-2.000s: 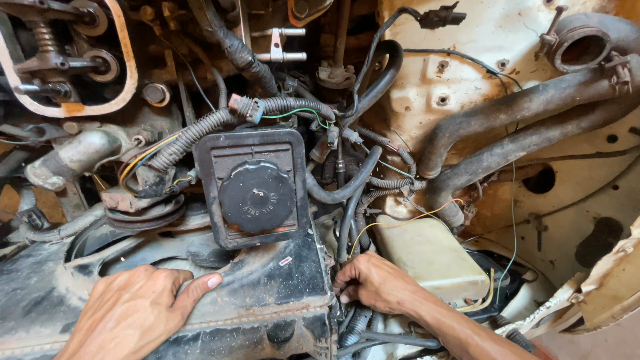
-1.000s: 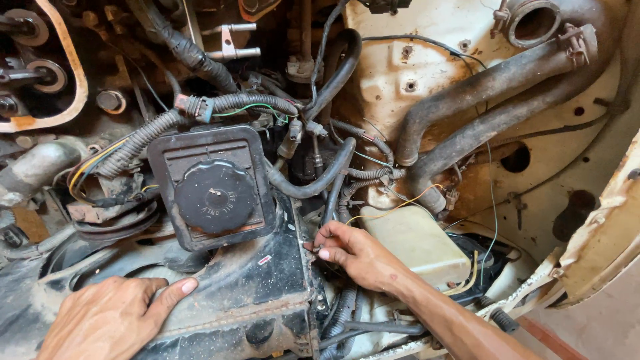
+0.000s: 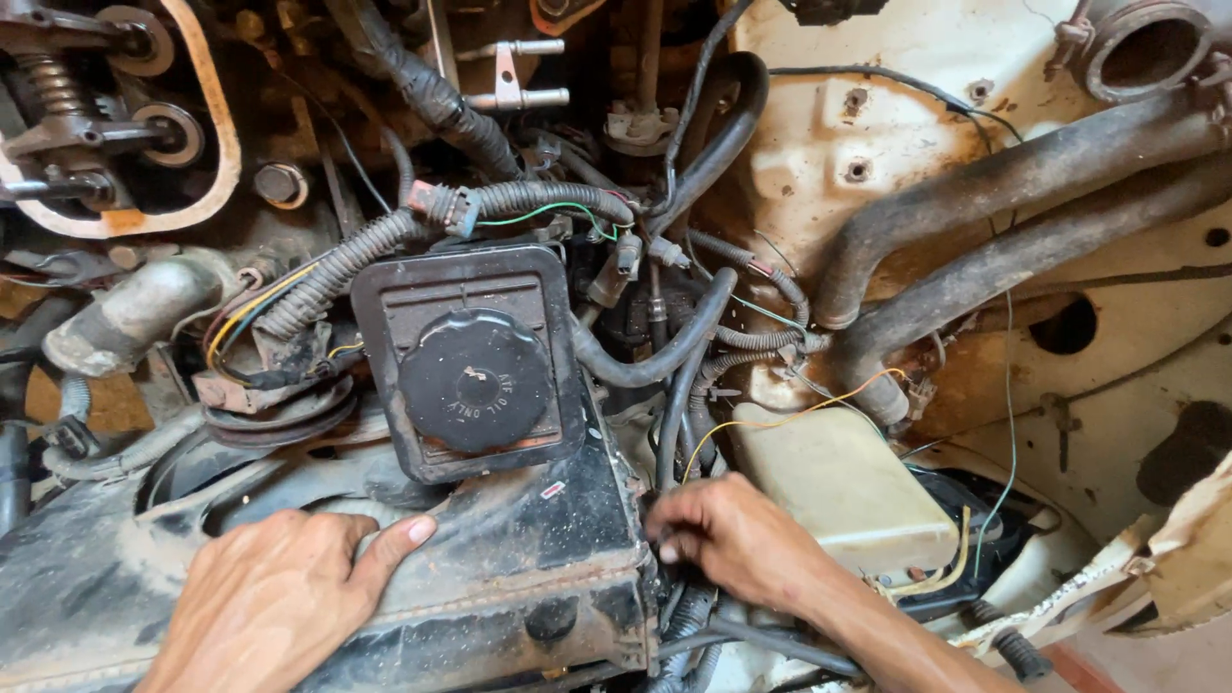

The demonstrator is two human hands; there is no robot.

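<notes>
My left hand (image 3: 274, 587) rests palm down on the black fan shroud (image 3: 500, 549), its thumb stretched out to the right. At the shroud's right edge my right hand (image 3: 717, 534) has its fingers bent together beside the dark hoses; whether something small sits between the fingertips is hidden. Above the shroud is a black reservoir with a round ribbed cap (image 3: 474, 380). A yellowed plastic tank (image 3: 847, 481) lies just right of my right hand, and a thin yellow wire (image 3: 789, 417) arcs over it.
Two thick metal pipes (image 3: 1001, 183) cross the upper right. Corrugated wiring conduit (image 3: 337, 274) runs left of the reservoir. The engine's open top with valve springs and a pale gasket (image 3: 226, 125) fills the upper left. A worn body panel edge (image 3: 1068, 587) borders the lower right.
Both hands stay in about the same places on and beside the shroud. The fingers of my right hand have shifted slightly at its edge. The view has swung a little.
</notes>
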